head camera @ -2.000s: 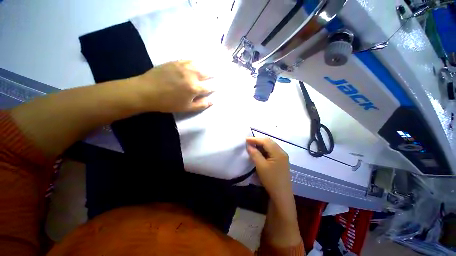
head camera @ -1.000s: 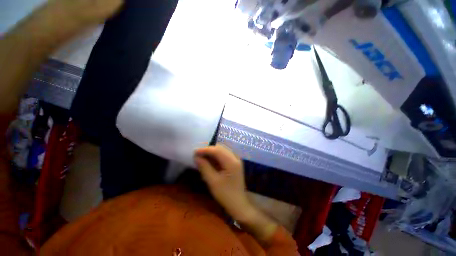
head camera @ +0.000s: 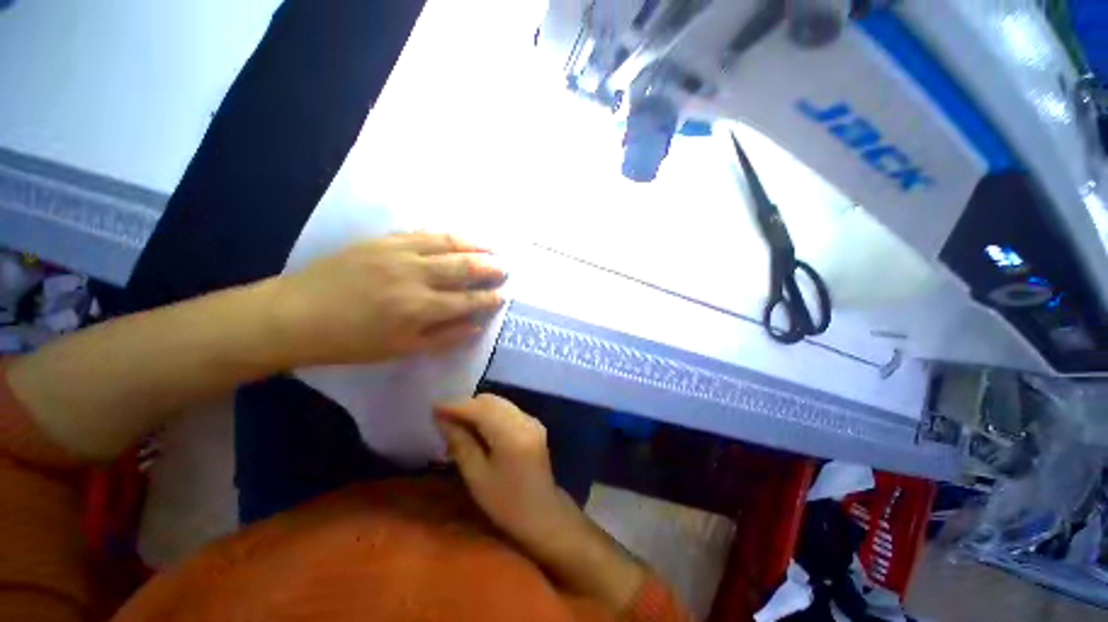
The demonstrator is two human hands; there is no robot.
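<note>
A white cut panel (head camera: 377, 407) lies over the front edge of the machine table, its lower end hanging towards my lap. A black cut panel (head camera: 261, 134) lies along its left side. My left hand (head camera: 395, 298) rests flat on the white panel near the table edge, fingers pointing right. My right hand (head camera: 498, 450) pinches the panel's lower right edge between thumb and fingers, below the table edge. A thin dark line shows along the panel's right edge. The panel's upper part is washed out by the lamp.
The JACK sewing machine (head camera: 875, 134) stands at upper right, its needle area blurred. Black shears (head camera: 784, 261) lie right of it. A ruler strip (head camera: 705, 379) runs along the table's front edge. A red crate (head camera: 893, 535) with black and white scraps stands below right.
The panels have shifted down and left from the needle area. My left hand went to the upper left, then came back onto the white panel. My right hand has moved left and down with its edge.
</note>
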